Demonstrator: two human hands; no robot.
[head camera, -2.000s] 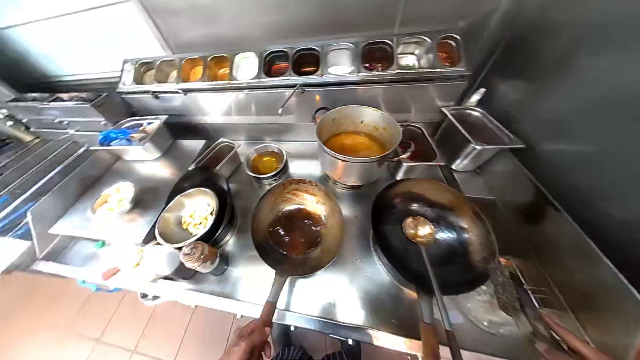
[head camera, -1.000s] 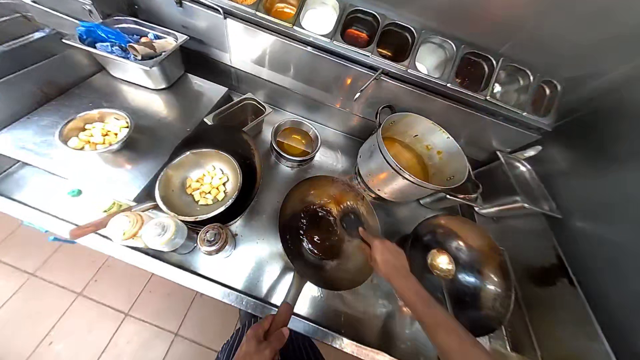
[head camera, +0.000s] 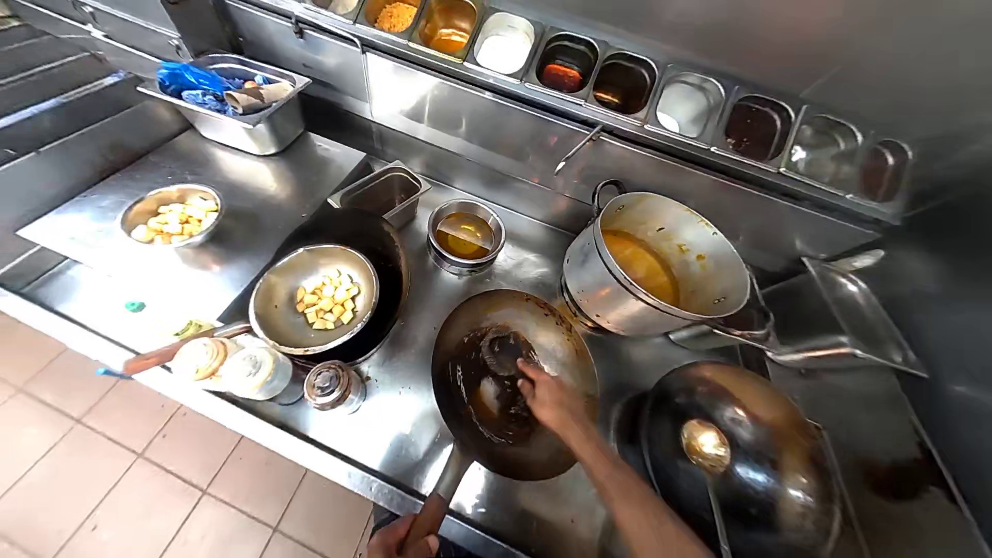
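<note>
A wok (head camera: 570, 341) with dark residue and a little liquid inside stands at the centre of the steel counter. My left hand (head camera: 399, 539) grips its wooden handle at the bottom edge. Over the wok, my right hand (head camera: 546, 391) is closed on a dark round scrubber (head camera: 504, 350), which touches the inner surface. To the right lies a second, larger dark wok (head camera: 752, 473) with a metal ladle (head camera: 705, 449) on it. Left of the centre wok, a metal pan (head camera: 267, 287) holding pale diced pieces (head camera: 329, 298) rests on another black wok.
A big pot (head camera: 612, 287) of orange-brown liquid stands behind on the right, near a small pot of oil (head camera: 465, 236). Jars (head camera: 260, 372) line the front left edge. Further back are a bowl of pale chunks (head camera: 174, 217), a steel bin (head camera: 263, 128) and a row of ingredient containers (head camera: 504, 46).
My right hand, at the far right two seconds ago, is now in the centre wok with the scrubber. My left hand has stayed on the wok handle. The view has swung considerably.
</note>
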